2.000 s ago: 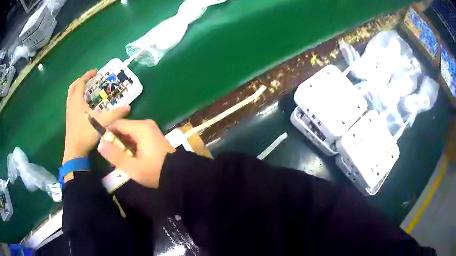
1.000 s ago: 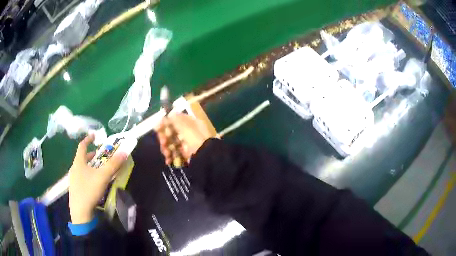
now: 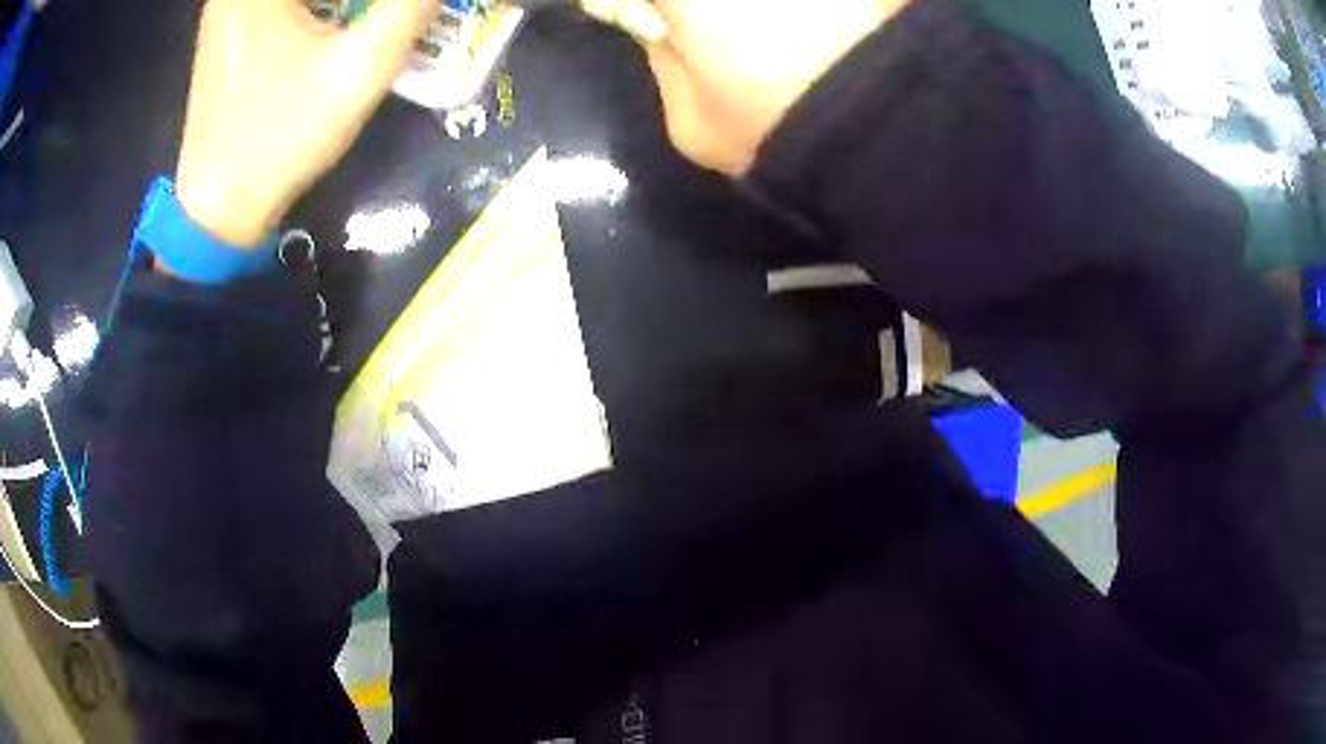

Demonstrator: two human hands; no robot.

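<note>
The open white housing (image 3: pixel 460 70) is at the top edge, partly cut off, with green and coloured parts showing inside. My left hand (image 3: pixel 291 109) holds it from the left, its fingers cut off by the top edge. My right hand (image 3: pixel 756 73) is to the right of the housing, also cut off at the top. Its fingers are closed around the pointed hand tool (image 3: pixel 628 16), of which only a pale piece of grip and a bit of dark shaft show. The tool's tip is not clearly visible.
The glossy black work mat (image 3: pixel 655 276) lies below my hands, with a white triangular area and yellow line. White housings with clear bags (image 3: pixel 1200 73) are at upper right. A blue object (image 3: pixel 982 448) is near my lap. A white cable and coiled blue cord (image 3: pixel 53 523) are at left.
The view has tilted down towards my lap, and the belt has left it. The housing and both hands now appear over the black mat, at the top edge.
</note>
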